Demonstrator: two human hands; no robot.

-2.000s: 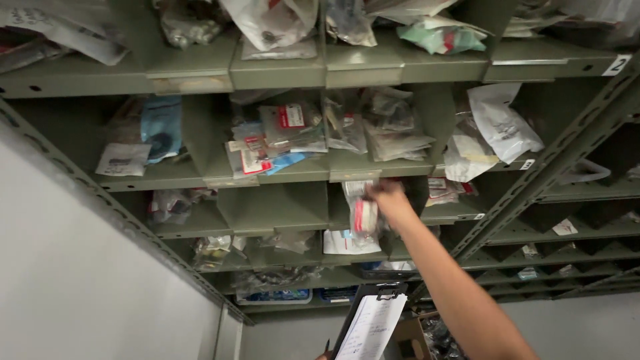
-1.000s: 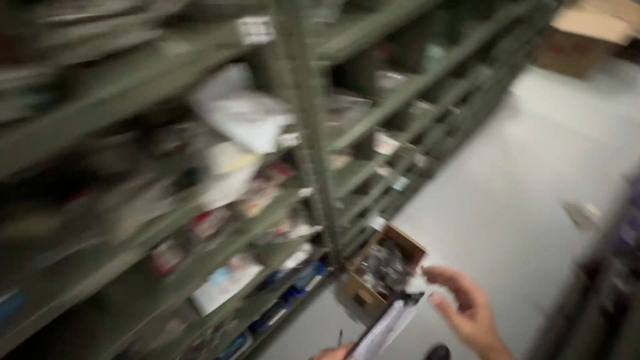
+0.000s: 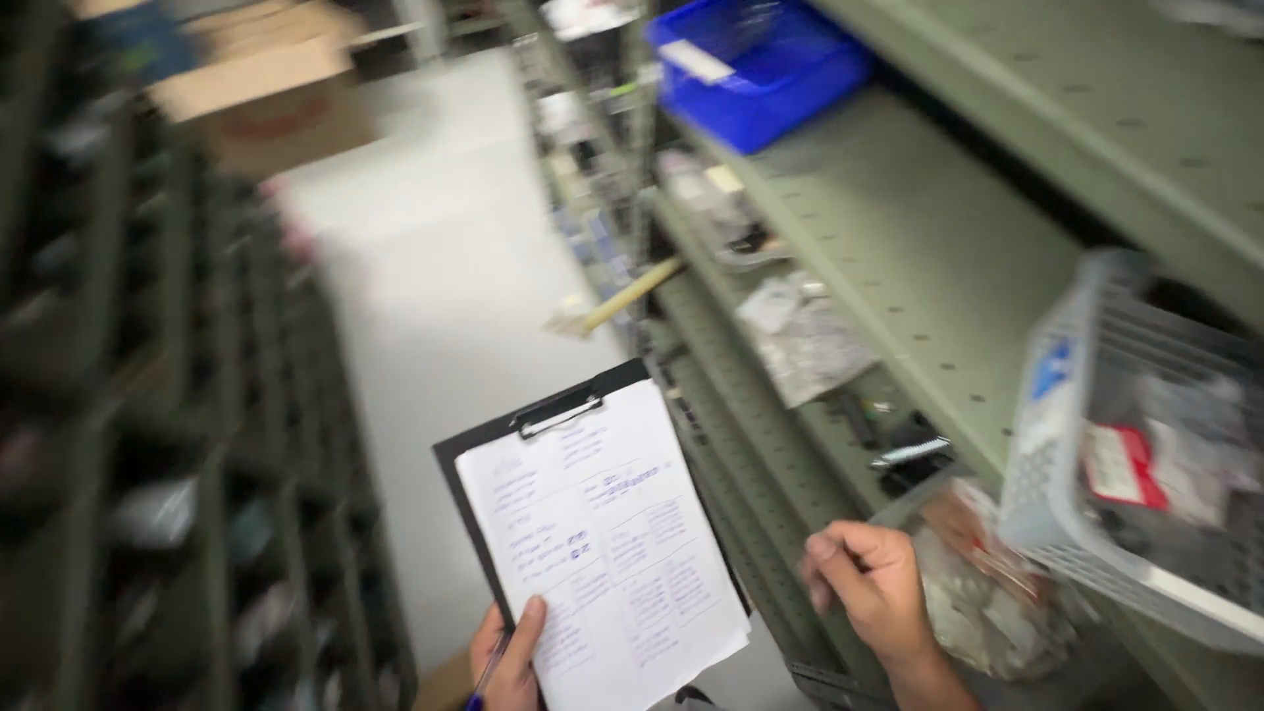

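My left hand (image 3: 512, 652) grips the lower left side of a black clipboard (image 3: 632, 371), its thumb on the clipped paper sheets (image 3: 602, 543), which bear handwriting. A blue pen (image 3: 489, 671) is also at this hand, along its fingers. To the right of the clipboard, my right hand (image 3: 869, 583) is raised with its fingers curled and slightly blurred; nothing shows in it. It is nearest to a clear container of bagged parts (image 3: 987, 602) and a grey plastic basket (image 3: 1076, 494) that holds plastic bags, one with a red and white label.
Green metal shelves (image 3: 849, 227) run along the right, with a blue plastic bin (image 3: 760, 89) and bagged parts (image 3: 805, 341). More shelving (image 3: 197, 395) stands at the left. A cardboard box (image 3: 276, 99) is on the floor (image 3: 425, 237) at the aisle's far end. A yellow strip (image 3: 632, 296) juts from the shelving.
The view has swung from one shelving unit to the aisle and the opposite shelves. Two seconds ago my right hand was at a bagged item in a shelf compartment; now it is beside the clipboard.
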